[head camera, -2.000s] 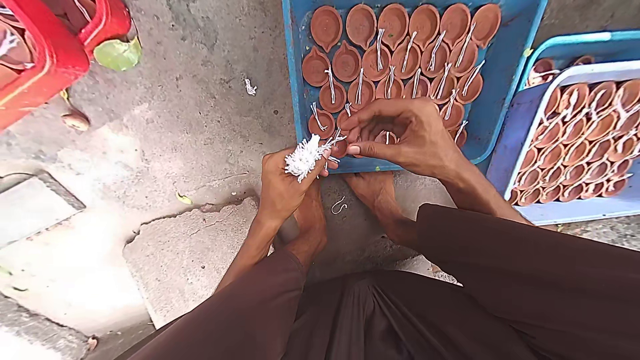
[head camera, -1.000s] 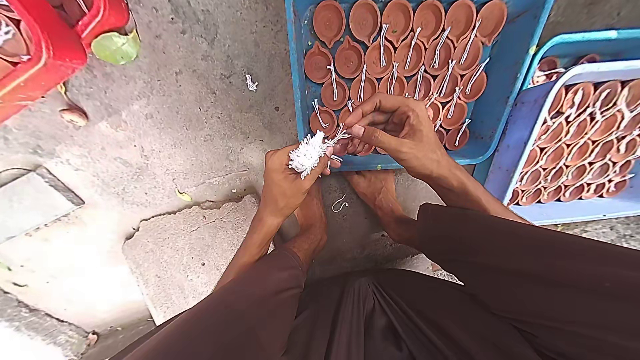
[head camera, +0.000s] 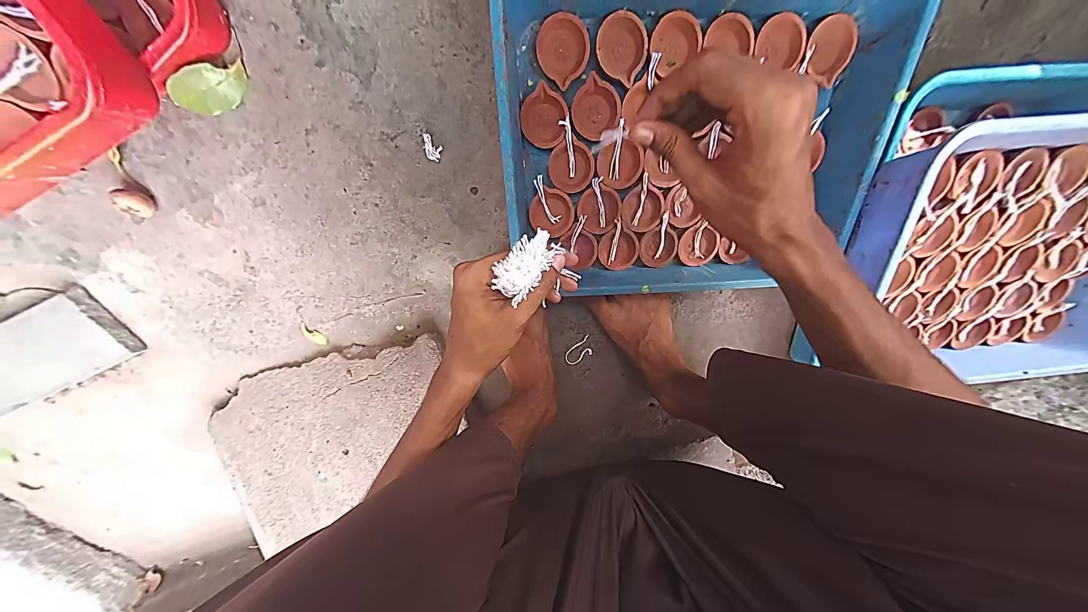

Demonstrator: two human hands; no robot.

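Note:
My left hand [head camera: 501,310] is closed around a bundle of white cotton wicks [head camera: 523,268], just below the near edge of a blue plastic tray [head camera: 705,279]. Rows of small clay lamps fill much of that tray, many with white wicks lying in them. Over the middle rows, my right hand [head camera: 735,140] pinches a blurred white wick [head camera: 614,136] between thumb and forefinger, above a clay lamp [head camera: 620,163]. A clay lamp [head camera: 563,47] in the far row holds no wick. My right hand hides several lamps behind it.
To the right, a pale tray [head camera: 1020,127] of clay lamps with wicks overlaps another blue tray [head camera: 960,76]. Red containers [head camera: 110,110] with lamps stand at upper left. A broken stone slab [head camera: 340,433], a green leaf [head camera: 208,87] and loose wicks [head camera: 432,149] lie on the concrete.
My right hand has moved away from the wick bundle in my left hand, forward over the tray, with a wick in its fingers. My left hand has stayed nearly in place.

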